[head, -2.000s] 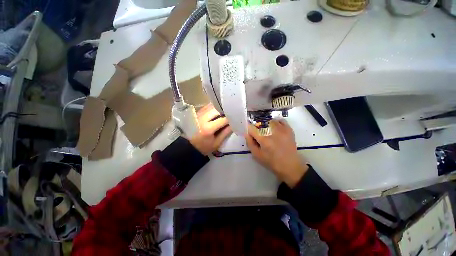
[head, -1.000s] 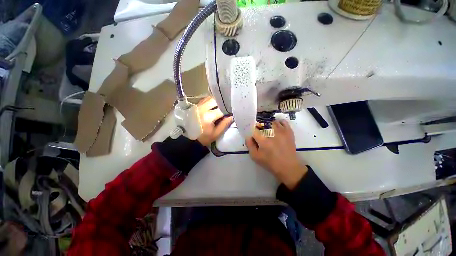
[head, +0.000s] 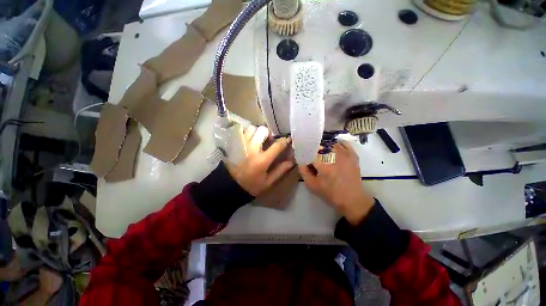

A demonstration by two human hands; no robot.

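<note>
A brown fabric piece (head: 278, 192) lies under my left hand on the machine bed, its lower part hanging toward the table's front edge. My left hand (head: 261, 162) presses on it beside the lamp head, thumb and fingers at its upper part. My right hand (head: 339, 179) is at the needle area, fingertips partly hidden by the white upright cover (head: 307, 113) of the sewing machine (head: 443, 77). The needle is hidden. Whether my right fingers grip the fabric cannot be told. The chain of sewn brown pieces (head: 175, 55) lies left of the machine.
A gooseneck lamp (head: 219, 72) arches left of the needle, close to my left hand. A black smartphone (head: 432, 153) and a small black bar (head: 388, 140) lie right of my right hand. A thread cone (head: 446, 7) stands at the top. Fabric strips (head: 51, 230) hang at lower left.
A brown piece now shows under my left hand, which has moved right and nearer the front. The chained pieces by the lamp have shifted and folded. The right hand stays at the needle area.
</note>
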